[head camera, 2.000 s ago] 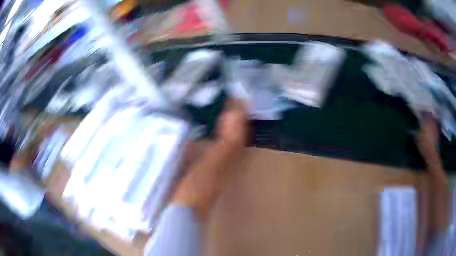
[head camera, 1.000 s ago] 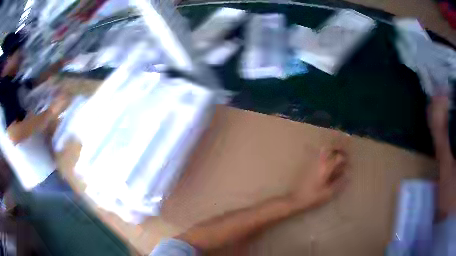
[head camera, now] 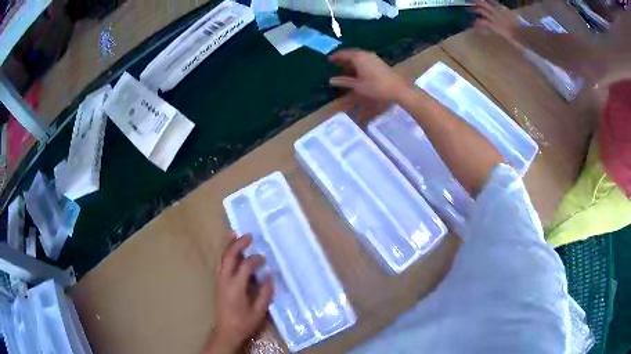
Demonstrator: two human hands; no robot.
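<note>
Translucent white moulded trays lie in a slanting row on brown cardboard: a near tray [head camera: 290,263], a middle tray [head camera: 370,190], one partly under my right forearm [head camera: 422,162] and a far tray [head camera: 477,117]. Their recesses look empty. My left hand [head camera: 242,290] is at the near tray's left edge, fingers bent and apart; whether it touches the tray is unclear. My right hand [head camera: 367,75] is stretched over the near edge of the dark green belt, fingers spread, empty, close to small blue-and-white packets [head camera: 318,40].
White printed cartons [head camera: 200,41] and a shorter white box [head camera: 149,117] lie on the belt [head camera: 228,97]. A white cord [head camera: 335,21] hangs over it. A tray stack [head camera: 48,318] stands lower left by a metal frame. Another person's arms [head camera: 553,45] reach in at right, above yellow cloth [head camera: 595,200].
The view has swung right; the tray stack is now at the lower left edge. The row of single trays has come into view. My right hand is now out over the belt edge.
</note>
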